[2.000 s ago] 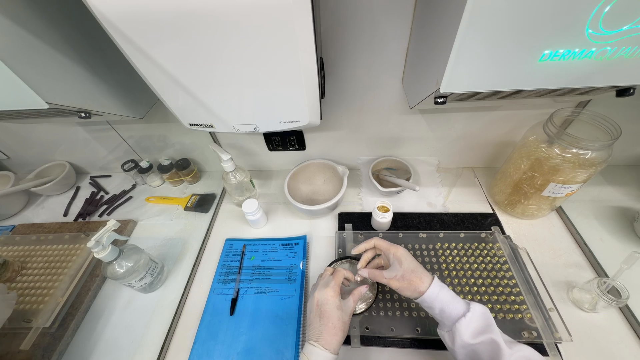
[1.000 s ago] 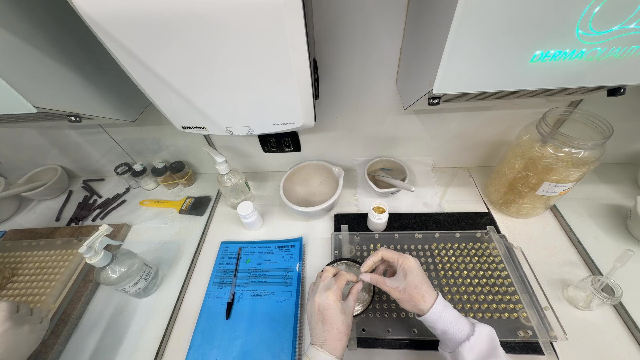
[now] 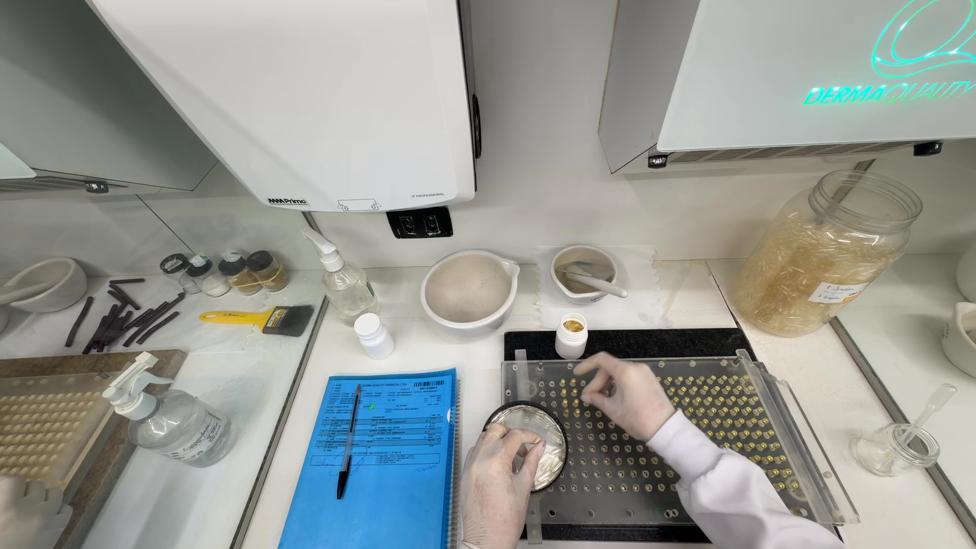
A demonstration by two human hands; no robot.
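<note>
My gloved left hand (image 3: 499, 476) is at the left edge of the capsule-filling board (image 3: 610, 499), its thumb and a finger pinched at the rim of a round black-rimmed dish (image 3: 563, 446) holding clear capsule pieces. Whether a small piece sits in that pinch is unclear. My gloved right hand (image 3: 619, 389) hovers over the board's upper left part, fingertips close together; nothing can be made out between them. Rows of holes cover the board, many with yellow-filled capsules. Behind it stands an open white bottle (image 3: 571, 339) with yellowish contents.
A blue folder (image 3: 381, 503) with a printed sheet and pen (image 3: 348, 450) lies left. Behind are a closed white bottle (image 3: 374, 337), spray bottle (image 3: 347, 286), two mortars (image 3: 467, 293) (image 3: 573, 263) and a large capsule jar (image 3: 820, 267). Another gloved hand (image 3: 30, 511) shows far left.
My right hand has moved away from my left hand and the dish, up and right over the board. My left hand stays by the dish.
</note>
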